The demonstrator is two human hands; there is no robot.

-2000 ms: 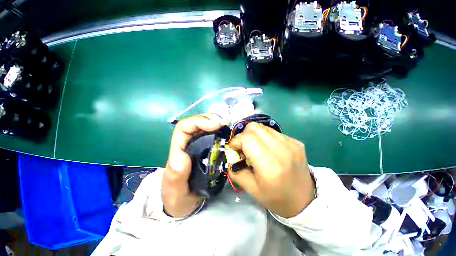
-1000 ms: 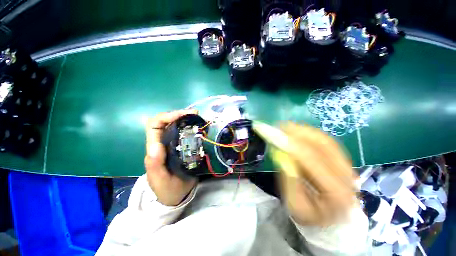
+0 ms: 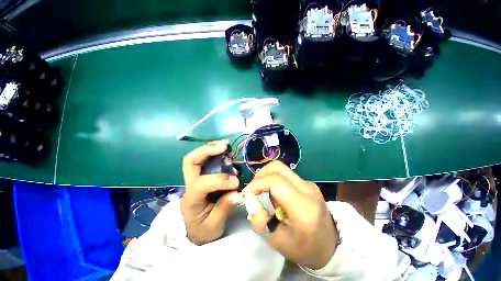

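My left hand (image 3: 207, 192) grips a black camera module (image 3: 216, 164) in front of my lap. Its board is mostly hidden by the fingers. Yellow, orange and dark wires run from it into the round black camera housing (image 3: 285, 151), which has a small white block (image 3: 271, 140) inside. The housing lies at the bench edge with its white bracket (image 3: 258, 110) behind it and a white tail cable (image 3: 211, 113) stretching left. My right hand (image 3: 299, 211) is closed around a hand tool with yellow (image 3: 279, 213) and dark parts showing. Its fingertips meet my left fingertips at something small and pale.
Black modules with silver tops (image 3: 319, 23) stand at the back right. More black modules (image 3: 24, 110) stand at far left. Tangled clear strands (image 3: 386, 113) lie at right. A blue bin (image 3: 46, 230) is lower left; jumbled white and black shells (image 3: 439, 219) are lower right.
My left hand has turned the module so its board no longer faces me. My right hand, blurred at the right a second ago, has come back to the left hand.
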